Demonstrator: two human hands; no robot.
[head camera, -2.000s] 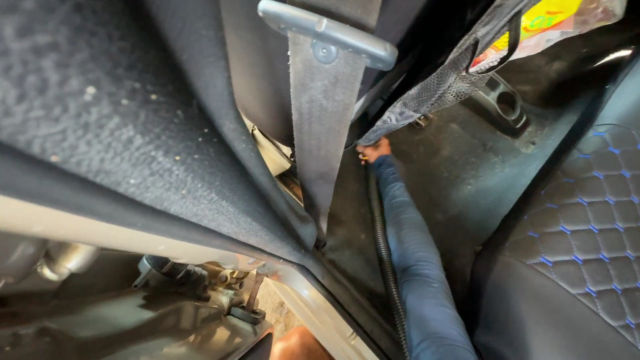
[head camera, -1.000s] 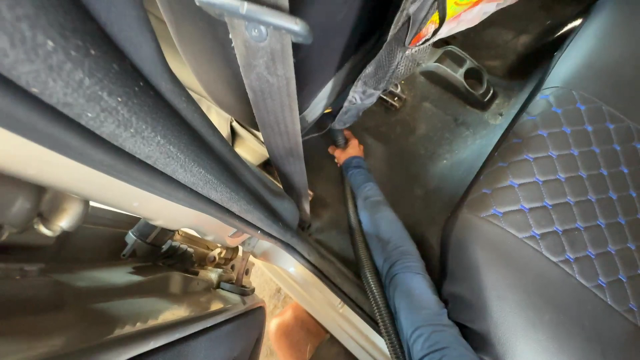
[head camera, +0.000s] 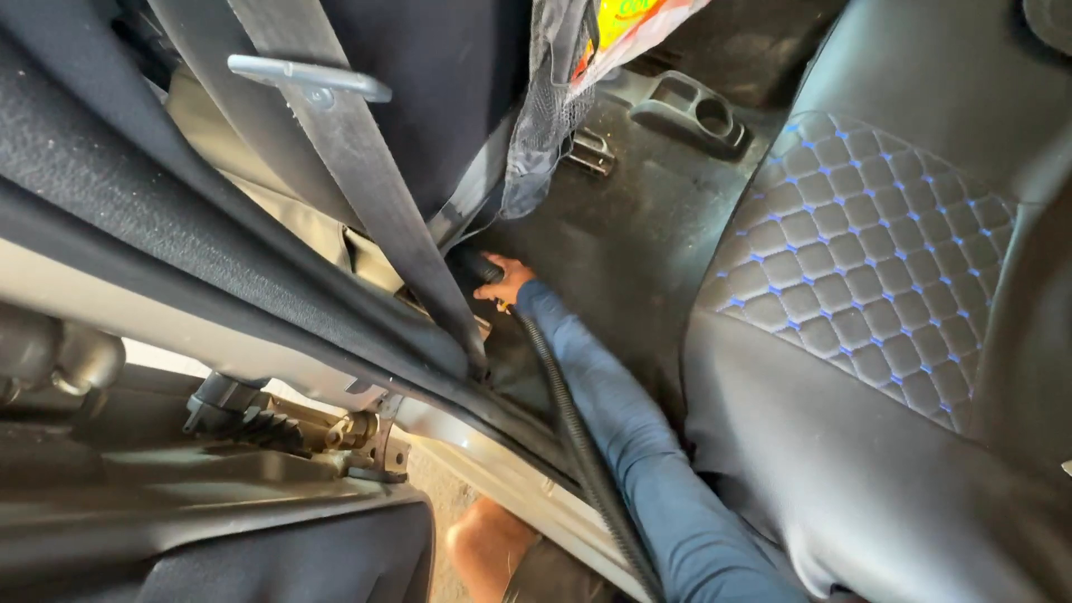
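My right hand (head camera: 505, 280), at the end of a blue sleeve, is closed around the dark end of a black corrugated hose (head camera: 571, 419). It is low over the dark car floor (head camera: 620, 243), beside the foot of the front seat and just right of the grey seat belt (head camera: 368, 159). The hose runs back along the forearm to the bottom edge. Its tip lies in shadow near the seat base and is hard to make out. My left hand is not in view.
A quilted rear seat (head camera: 879, 268) with blue stitching fills the right. A mesh seat-back pocket (head camera: 544, 126) holding a bright packet hangs above the hand. A cup holder (head camera: 691, 113) stands on the floor. The door sill (head camera: 502, 469) and open door (head camera: 293, 544) lie lower left.
The view has shifted, with more of the rear seat showing. The hose end in my right hand shows more clearly than in the earliest frame. The hand is still by the seat base.
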